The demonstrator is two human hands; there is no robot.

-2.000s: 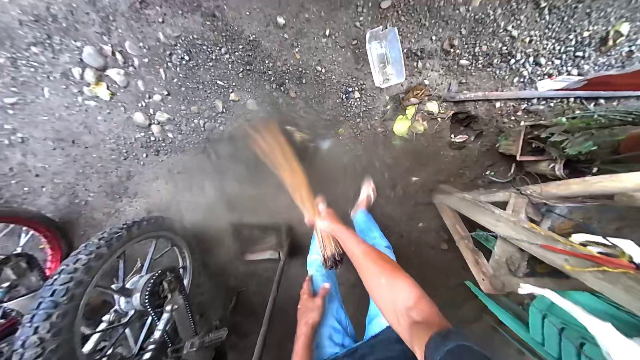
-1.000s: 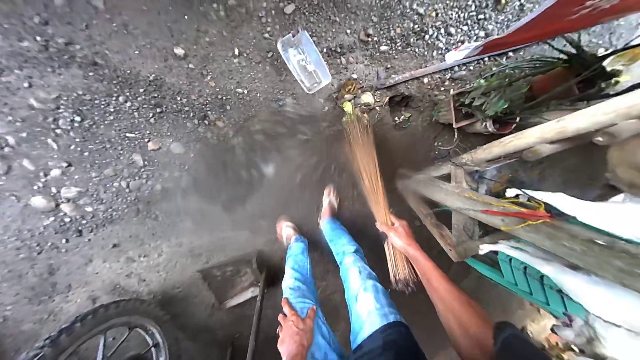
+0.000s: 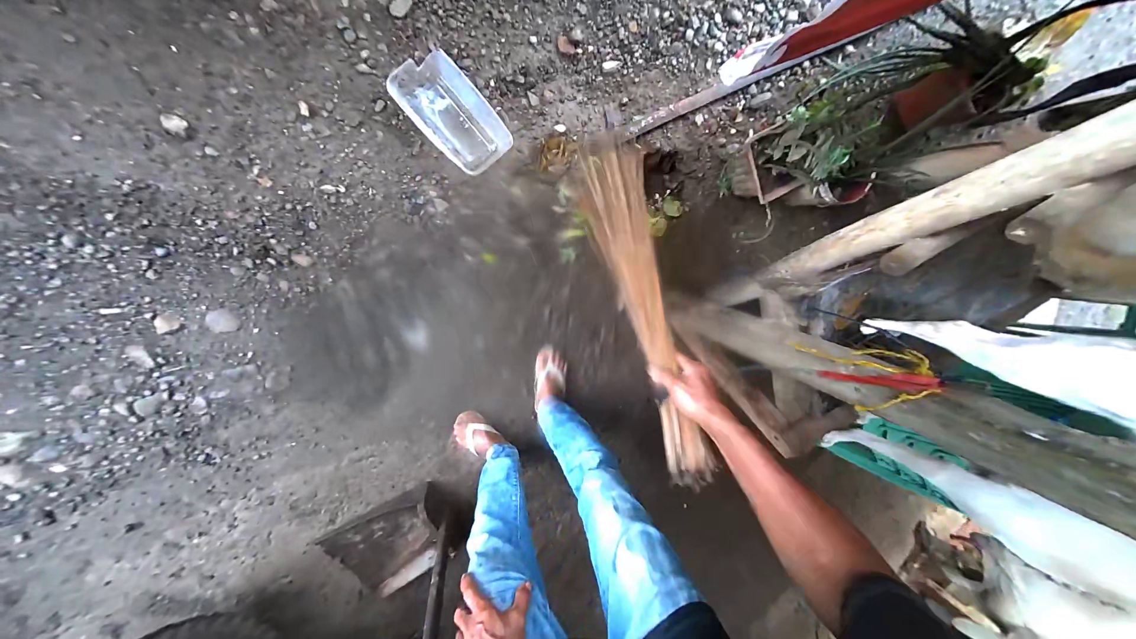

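My right hand (image 3: 690, 389) is closed around a stick broom (image 3: 632, 266) near its bound butt end. The broom's bristles fan out, blurred, over dark dirt beside yellow-green leaves (image 3: 666, 213). My left hand (image 3: 493, 611) rests on my left thigh or knee at the bottom edge, holding nothing, its fingers somewhat spread. A long-handled dustpan (image 3: 382, 541) lies on the ground left of my feet, its handle running down past my left hand. Ahead of my feet is a translucent plastic container (image 3: 451, 111) on the gravelly ground.
A wooden pole frame (image 3: 958, 195) stands at the right, with yellow and red cords, white sacks (image 3: 1021, 364) and green plastic (image 3: 896, 461) by it. Potted plants (image 3: 816, 146) and a red-and-white banner (image 3: 825, 40) are at upper right. Part of a tire (image 3: 209, 627) shows at the bottom left.
The broom has swung from the left of my feet over to the right side. The view has shifted right, so the motorcycle wheel has mostly left it. My left hand now rests on my leg.
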